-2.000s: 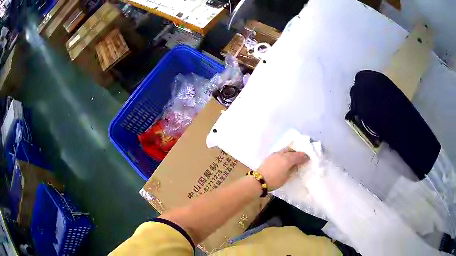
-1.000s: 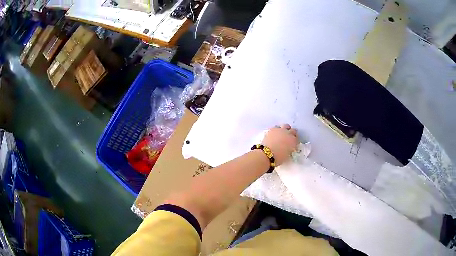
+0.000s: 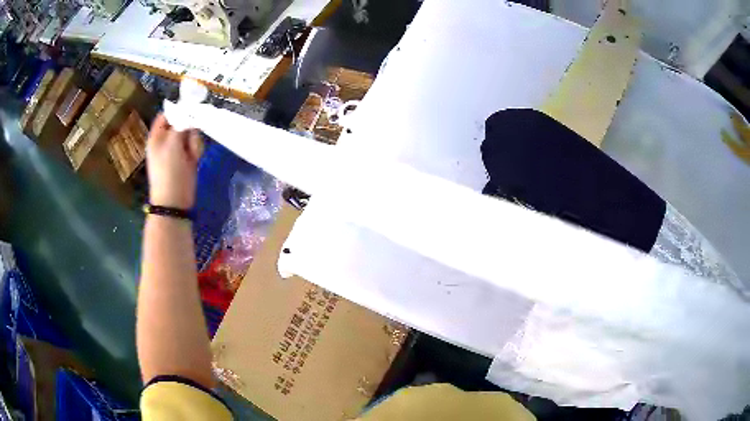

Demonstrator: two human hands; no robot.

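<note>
My left hand is raised at the upper left, beyond the table edge, closed on the bunched end of a white garment piece. The cloth stretches from my hand across the table to the lower right and blurs there. It passes in front of the near edge of the black padded arm. Patterned lace fabric shows at the arm's right end. More white cloth lies at the table's near edge. My right hand is not in view.
The white-covered pressing table has a beige plank across its far side. A cardboard carton stands against its left edge, beside a blue basket with clear bags. A sewing machine stands at the upper left.
My left hand has moved from the table up and far left, drawing the white cloth out into a long strip. The view has shifted slightly right.
</note>
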